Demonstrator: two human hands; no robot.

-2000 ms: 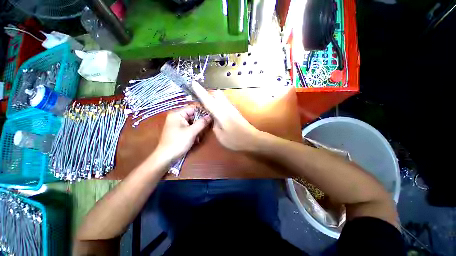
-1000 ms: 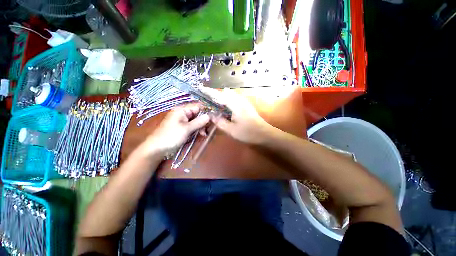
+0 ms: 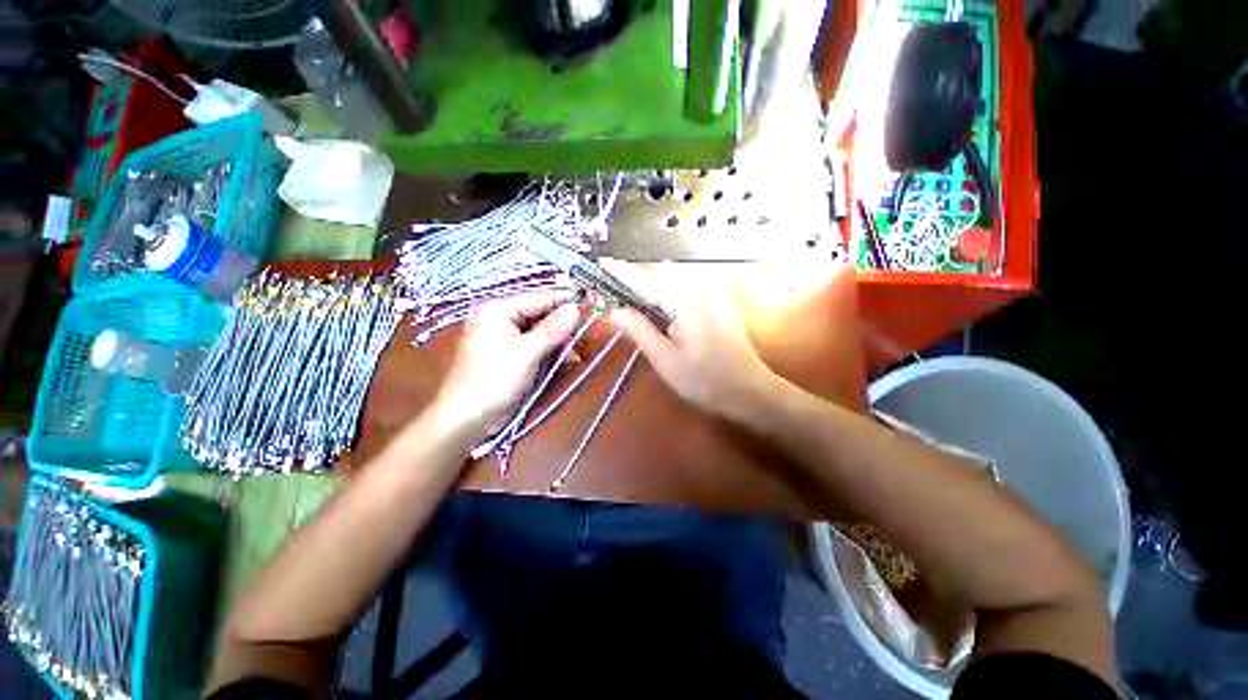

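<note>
My right hand point(image 3: 705, 349) holds a narrow grey metal loading bar point(image 3: 623, 293) slanting over the reddish-brown board. Several thin pale cables point(image 3: 597, 421) hang from the bar toward the board's front edge, their lower ends fanned out. My left hand point(image 3: 513, 350) is at the bar's left part, fingers pinched around the cable tops there; the fingers hide what exactly they grip. A whitish cable pile point(image 3: 479, 260) lies behind my left hand. A larger grey cable pile with gold ends point(image 3: 292, 372) lies left of the board.
The green press block point(image 3: 561, 116) stands at the back over a perforated plate point(image 3: 705, 205). Turquoise baskets point(image 3: 117, 472) holding cables and bottles stand left. A red-orange box point(image 3: 1016, 205) with a black lamp point(image 3: 933, 99) is back right; a pale bucket point(image 3: 1095, 479) is at right.
The cables below the bar are now spread wider, with one standing apart to the right. Both hands stay together at the bar. The whole view has shifted, with objects appearing farther right.
</note>
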